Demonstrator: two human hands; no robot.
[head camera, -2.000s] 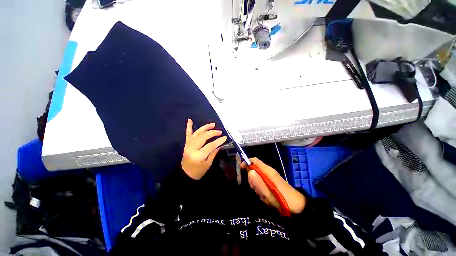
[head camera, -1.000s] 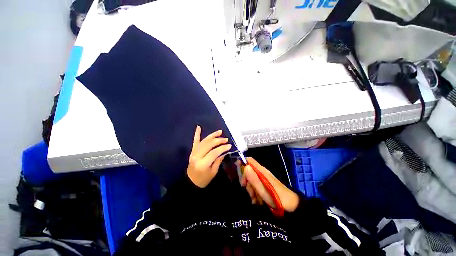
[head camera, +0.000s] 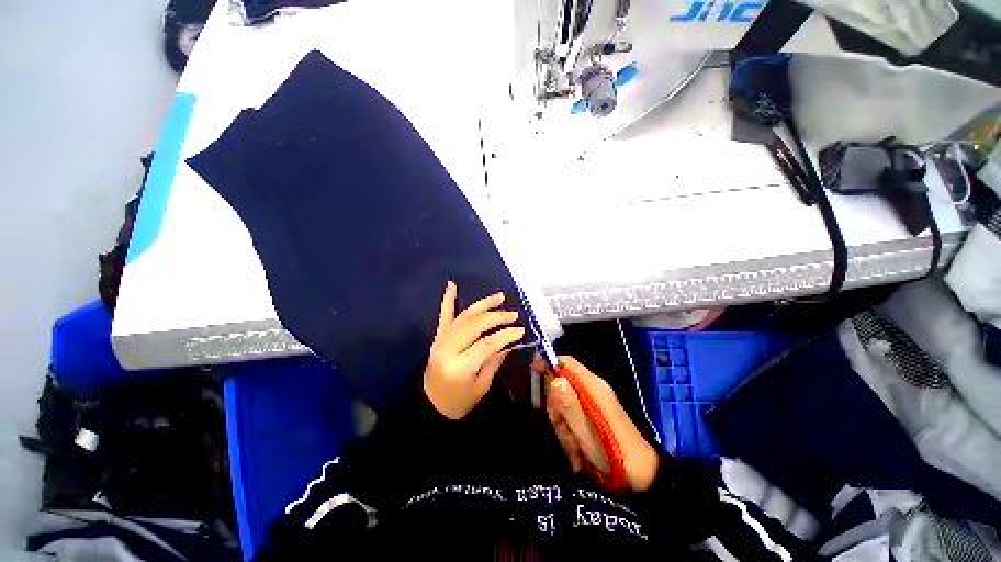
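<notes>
The navy garment panel (head camera: 362, 209) lies flat on the white machine table, its lower end over the front edge. My left hand (head camera: 472, 357) rests on the panel's lower right part with fingers spread, pressing it. My right hand (head camera: 598, 423) is closed around the red-orange handles of the fabric scissors (head camera: 604, 423). The silver blades point up and left along the panel's right edge, close to my left fingertips. Whether the blades are open or closed on the cloth is not clear.
The sewing machine (head camera: 681, 66) stands at the back, with its tension dial (head camera: 599, 90). Black thread snips (head camera: 793, 165) and a boxy black device (head camera: 862, 167) lie on the right. Blue crates (head camera: 683, 379) are under the front edge. Heaped cut pieces (head camera: 911, 362) are at the right.
The whole view has shifted, so table and panel appear farther right. The scissors stay at the panel's right edge, and their handles look more spread than before. My left hand stays on the panel.
</notes>
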